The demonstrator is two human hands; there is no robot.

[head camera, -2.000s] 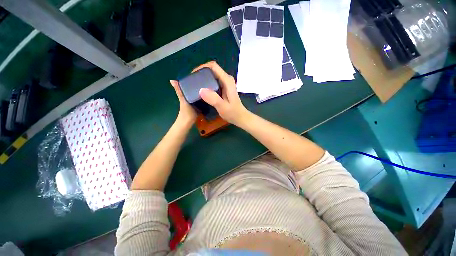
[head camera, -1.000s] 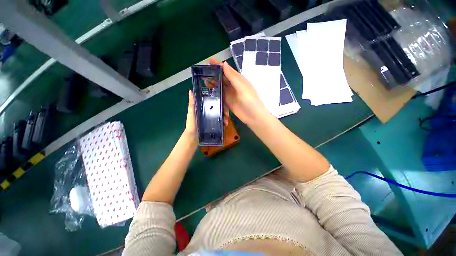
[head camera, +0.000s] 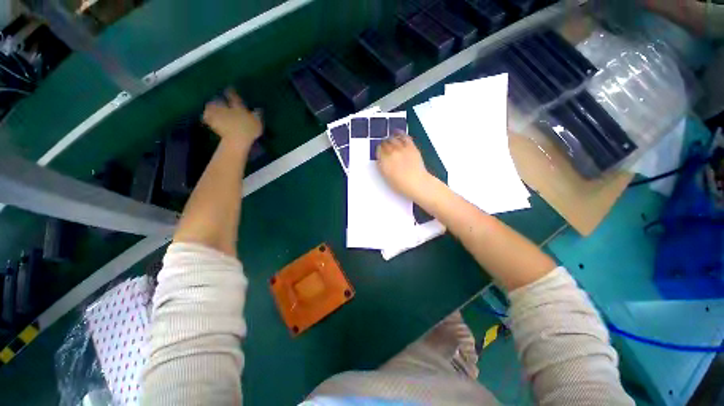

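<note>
My left hand (head camera: 233, 120) is over the green conveyor belt, slightly blurred, beside dark housings; a dark shape lies just under and right of it, and I cannot tell if the fingers touch it. My right hand (head camera: 402, 164) is on the pad sheet (head camera: 369, 206), its fingertips at the dark squares near the top; whether it grips a pad cannot be told. The orange fixture (head camera: 311, 289) lies alone on the bench, its square recess facing up and screws at its corners.
Housings (head camera: 383, 57) stand on the belt behind the metal rail (head camera: 286, 165). Plain white liners (head camera: 475, 147) lie right of the pad sheet. A clear blister tray (head camera: 635, 87) with black housings rests on cardboard (head camera: 583, 194). Dotted sheets (head camera: 119, 337) and a plastic bag (head camera: 73, 357) lie at left.
The housing is no longer between my hands. My left hand has moved out over the belt, my right hand onto the pad sheet. The orange fixture is now uncovered. The view has shifted.
</note>
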